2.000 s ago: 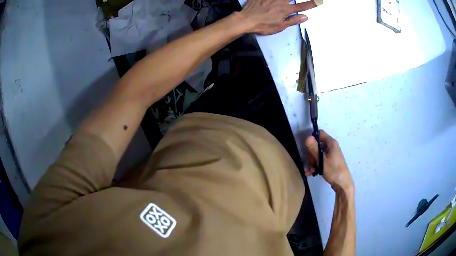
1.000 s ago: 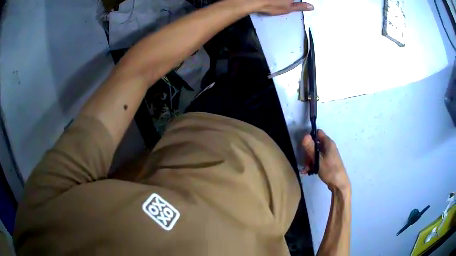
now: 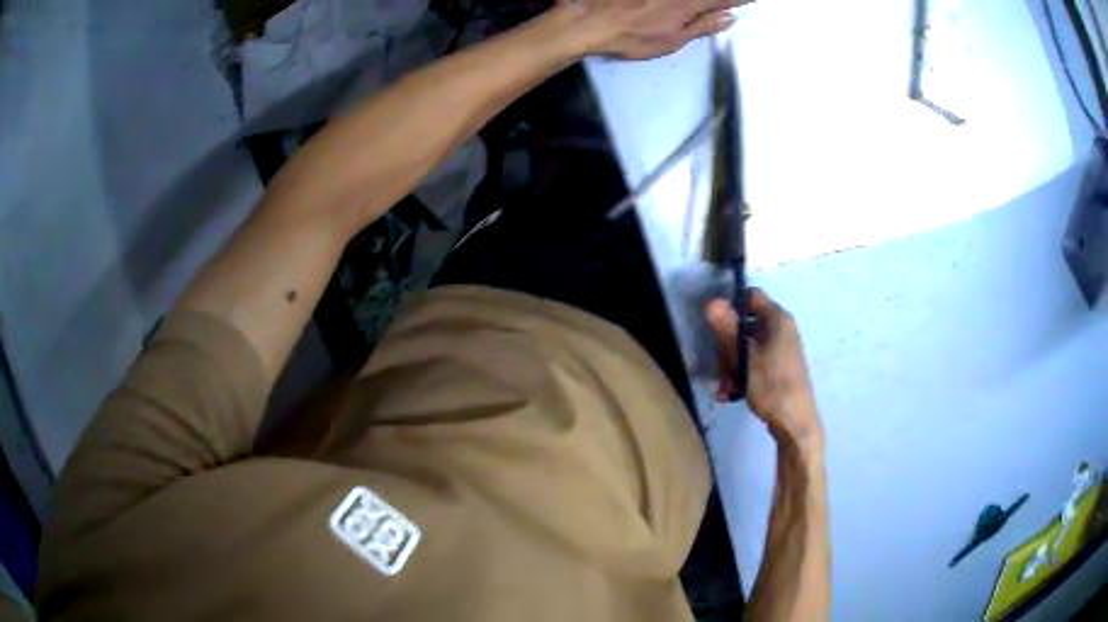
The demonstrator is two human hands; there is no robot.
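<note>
My right hand (image 3: pixel 766 358) is shut on the handles of the black shears (image 3: pixel 734 207), whose blades point up the picture along the left edge of the bright white paper pattern (image 3: pixel 875 158). The blades are blurred and look nearly closed. A narrow olive fabric strip (image 3: pixel 717 231) lies left of the blades. A thin greyish strip (image 3: pixel 662 168) sticks out from the blades over the table edge. My left hand (image 3: pixel 656 24) lies flat at the top, palm down with fingers spread, fingertips at the pattern's edge; it is cut off by the frame.
A pattern weight (image 3: pixel 919 55) lies on the pattern at the upper right. A dark green tool (image 3: pixel 989 525) and a yellow packet (image 3: pixel 1033 559) lie at the lower right of the table (image 3: pixel 899 401). A grey object (image 3: pixel 1085 237) is at the right edge. Crumpled scraps (image 3: pixel 310 61) lie below the table.
The shears and my right hand have shifted slightly left and up in the picture. The thin greyish strip now hangs out from the blades. My left hand stays near the pattern's edge.
</note>
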